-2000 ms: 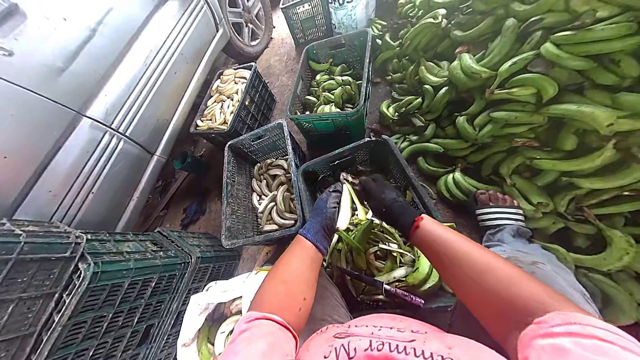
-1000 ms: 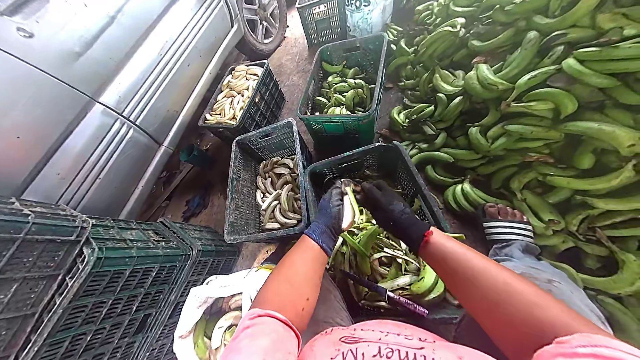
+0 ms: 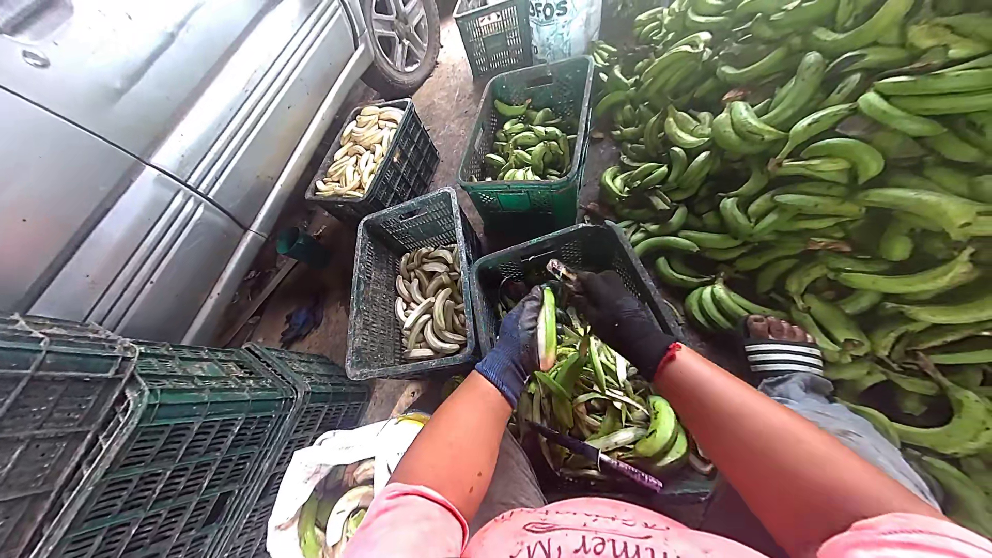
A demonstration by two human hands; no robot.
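My left hand point(image 3: 511, 345), in a blue work glove, holds a partly peeled green plantain point(image 3: 547, 328) upright over a dark plastic crate point(image 3: 643, 267). Just right of it, my right hand point(image 3: 616, 310), in a black glove, is closed around a small tool whose pale end point(image 3: 561, 270) sticks out past the fingers; its kind is unclear. Below both hands, the crate holds green plantain peels point(image 3: 581, 372) and several unpeeled green plantains point(image 3: 663, 434). A long thin object with a purple end point(image 3: 632, 473) lies across the crate's near side. Left of it, another crate point(image 3: 360, 310) holds peeled plantains point(image 3: 434, 302).
Green plantains point(image 3: 821, 201) are heaped at right, beside my sandalled foot point(image 3: 783, 349). Farther off stand a crate of peeled plantains point(image 3: 422, 167) and a green crate of unpeeled ones point(image 3: 527, 198). A silver vehicle point(image 3: 194, 139), stacked crates point(image 3: 209, 403) and a white sack point(image 3: 298, 480) are at left.
My hands were close together at the plantain; now my right hand is a little apart from it. More of the plantain's green peel shows in my left hand.
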